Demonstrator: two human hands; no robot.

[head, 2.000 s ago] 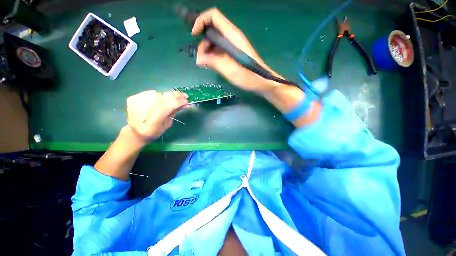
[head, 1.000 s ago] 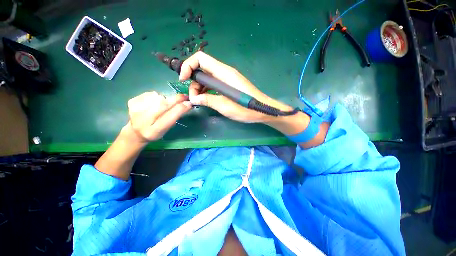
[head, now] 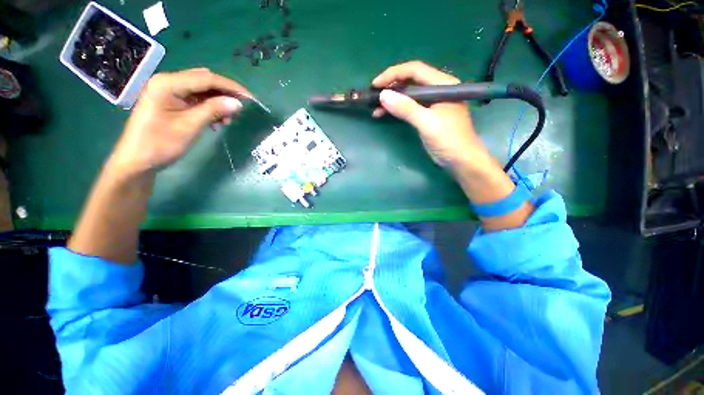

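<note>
A circuit board [head: 299, 150] lies on the green mat in front of me, its crowded white side up, with white and yellow connectors on its near edge. My left hand [head: 189, 108] is above and left of the board and pinches thin solder wire [head: 261, 104], whose end points toward the board's upper corner. My right hand [head: 428, 116] is right of the board and holds the soldering iron [head: 444, 93] like a pen. The iron's tip points left, just above the board's upper right side; I cannot tell whether it touches anything.
A white tray [head: 157, 58] of black parts and a white square [head: 155, 18] are upper left. Loose black components [head: 266, 51] lie beyond the board. Cutters [head: 516, 31], a blue reel [head: 607, 54] and a black bin [head: 671, 116] are on the right. A blue cord trails from my right wrist.
The board, earlier in my left hand with its green side showing, now lies flat, parts side up. My hands have moved apart. The iron has shifted right and the solder wire shows at my left fingertips.
</note>
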